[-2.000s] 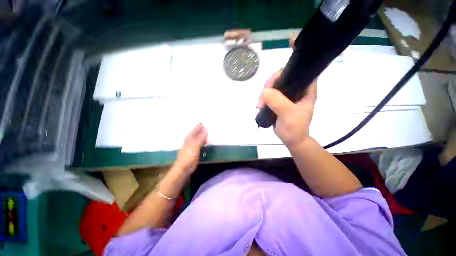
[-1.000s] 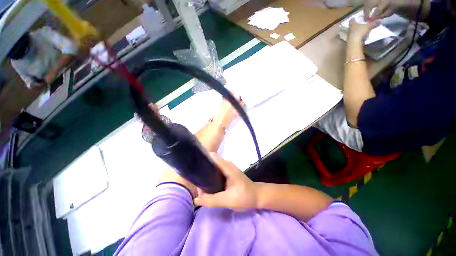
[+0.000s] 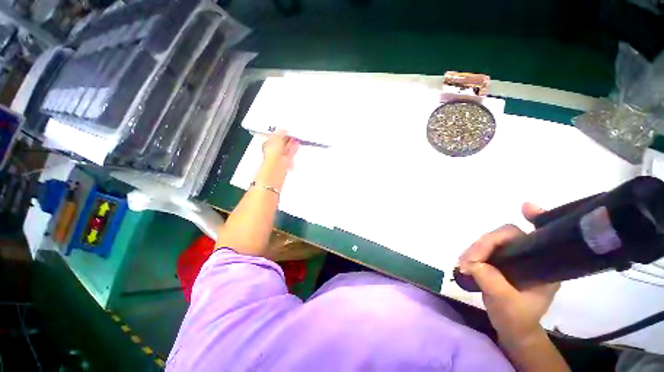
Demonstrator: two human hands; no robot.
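Observation:
My right hand [image 3: 513, 280] is wrapped around the lower end of the black electric screwdriver [image 3: 575, 236], which lies slanted with its pale label facing up. My left hand [image 3: 279, 151] is at the near edge of a white panel [image 3: 298, 109] at the left of the bench. Its fingertips touch that edge beside a small dark spot; whether they grip it is unclear. A dark gap or shadow runs right from the fingertips. The round screw dish [image 3: 461, 128], full of glittering screws, stands between the hands, further back, with the copper-coloured block [image 3: 466, 85] just behind it.
Stacked ribbed plastic trays [image 3: 124, 94] stand at the left end of the bench, with whitish plastic wrap [image 3: 175, 207] hanging below. A clear bag of screws [image 3: 619, 127] lies at the right. The screwdriver cable [image 3: 633, 328] curves at the lower right. A red stool [image 3: 193, 265] is under the bench.
The view has swung back from the right to the left end of the bench. My left hand has moved from the right-hand panels to the left ones. My right hand still holds the screwdriver.

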